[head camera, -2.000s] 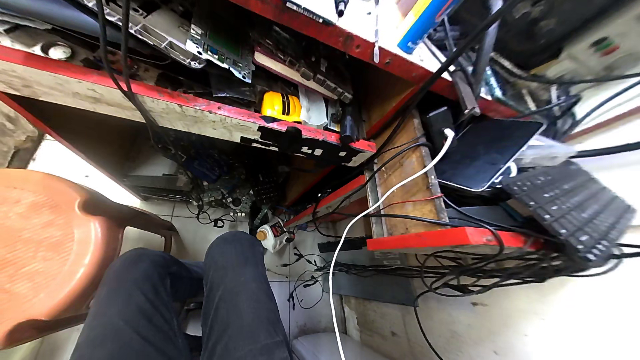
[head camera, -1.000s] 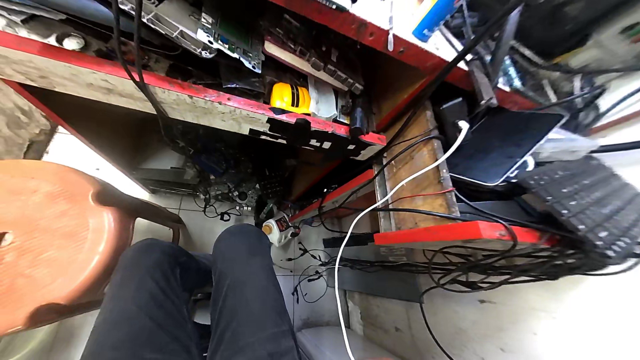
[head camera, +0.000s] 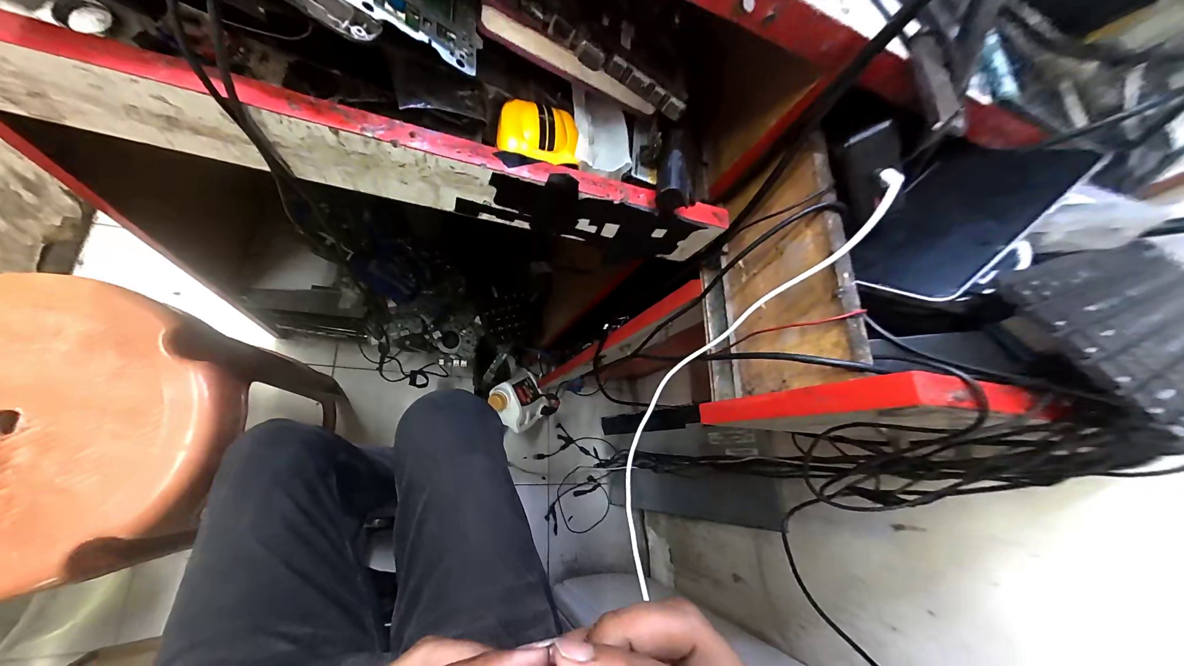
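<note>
At the bottom edge of the head view, my right hand (head camera: 652, 636) and my left hand (head camera: 462, 651) meet at the fingertips, over my lap. Both are cut off by the frame; whether something small is pinched between them I cannot tell. A white cable (head camera: 680, 365) runs down from a black power adapter (head camera: 869, 153) on the right shelf and goes out of sight behind my right hand. My knees in dark trousers (head camera: 462, 518) lie beyond the hands.
An orange plastic stool (head camera: 102, 407) stands at left. The red-edged desk shelf (head camera: 370, 139) holds a yellow tape measure (head camera: 536, 132) and circuit boards (head camera: 430, 28). A white bottle (head camera: 523, 403) lies on the tiled floor. At right are a black tablet-like device (head camera: 971, 217), a keyboard (head camera: 1101, 324) and tangled black cables (head camera: 888, 467).
Both hands have come into view at the bottom edge, fingertips together; neither shows in the earlier frames. The cable's lower end, visible before, now passes behind my right hand.
</note>
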